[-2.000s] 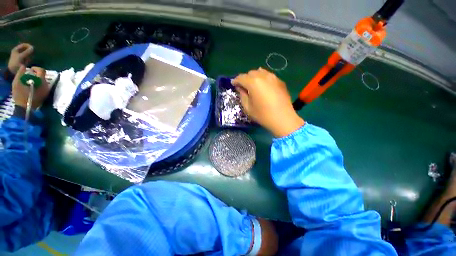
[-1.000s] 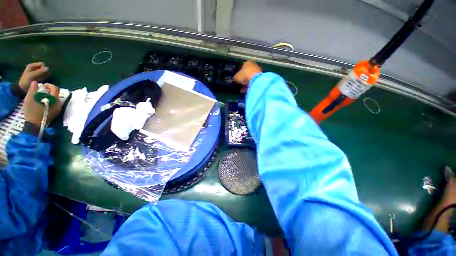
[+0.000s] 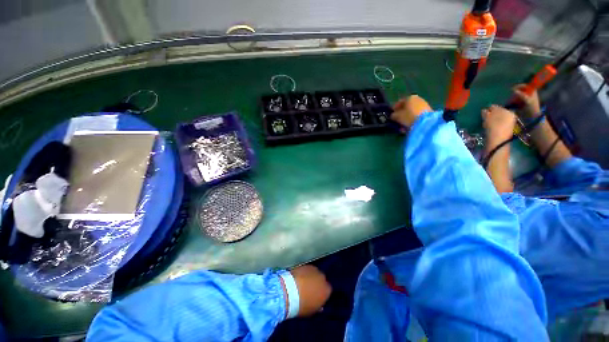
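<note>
A black compartment tray [image 3: 326, 135] with two rows of square pockets lies on the green bench, small units in its pockets. My right hand [image 3: 409, 110] is at the tray's right end, its fingers closed on that edge; the fingertips are partly hidden. My left hand [image 3: 310, 291] is low at the bench's front edge, curled, with a pale band at the wrist. Its fingers are hidden, so I cannot tell whether it holds anything. A purple bin [image 3: 187, 161] of silver metal parts stands left of the tray. A round speckled screw plate [image 3: 231, 211] lies just below the bin.
An orange electric screwdriver [image 3: 469, 63] hangs beside my right forearm. A blue disc [image 3: 165, 200] at the left carries a grey-beige sheet, clear plastic and black and white cloth. A white scrap [image 3: 360, 194] lies on the bench. Another person's hands [image 3: 499, 125] work at the far right.
The view has swung right. The black tray has moved from behind the blue disc to the right of the purple bin, with my right hand at its right end. My left hand has come into view.
</note>
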